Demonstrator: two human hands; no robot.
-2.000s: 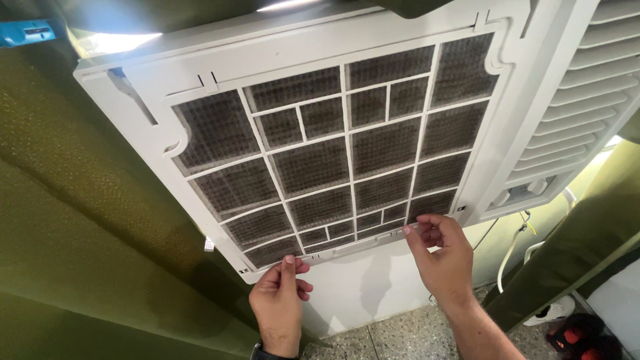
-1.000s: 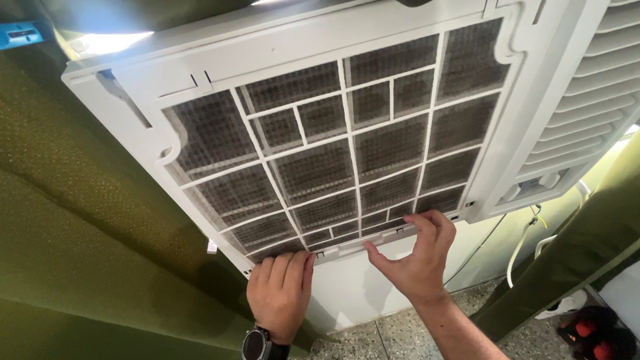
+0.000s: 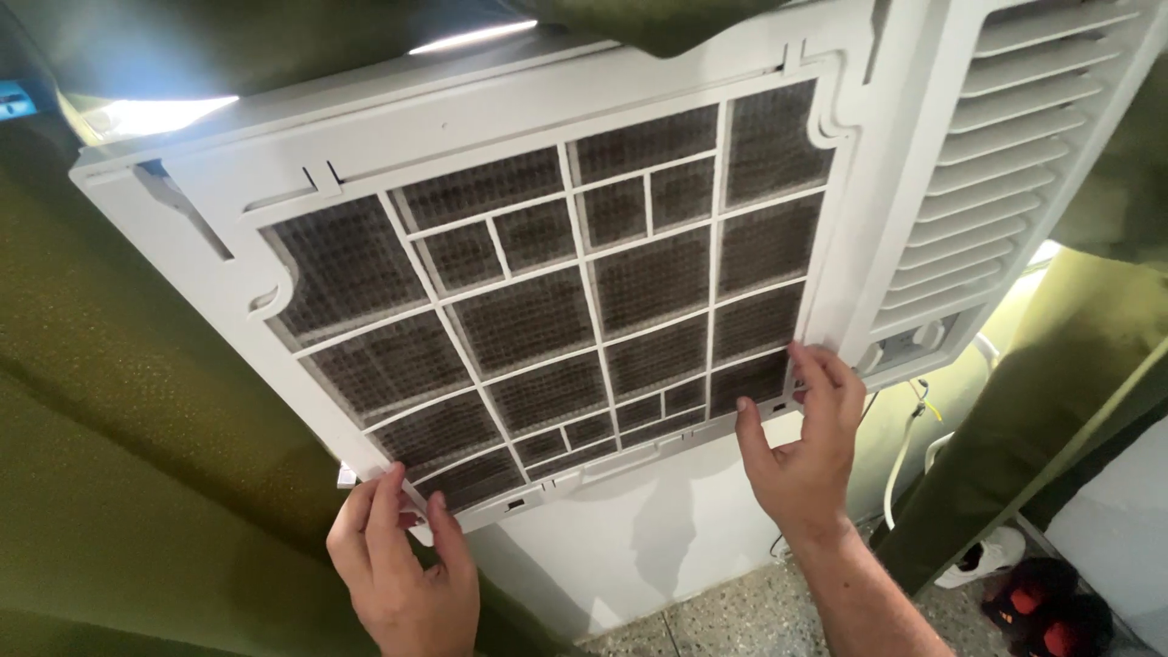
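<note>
A white window air conditioner (image 3: 438, 128) fills the middle of the head view, with a mesh air filter (image 3: 529, 319) in a white plastic grid frame seated in its front. My left hand (image 3: 401, 557) has its fingertips at the lower left corner of the unit's front, thumb near the filter's bottom edge. At the lower right corner of the filter is my right hand (image 3: 808, 438), fingertips touching the frame and thumb apart, near the bottom rim. Neither hand is wrapped around anything. White louvres (image 3: 1004, 164) stand to the right of the filter.
Green curtains (image 3: 137, 438) hang at the left, along the top and at the right (image 3: 1049, 383). Below the unit are a white wall (image 3: 639, 538), a white cable (image 3: 899, 465) and a speckled floor (image 3: 730, 611). Shoes (image 3: 1040, 593) lie at the lower right.
My left hand has moved left along the bottom edge to the corner. My right hand has moved right to the lower right corner of the filter. The filter remains in the unit.
</note>
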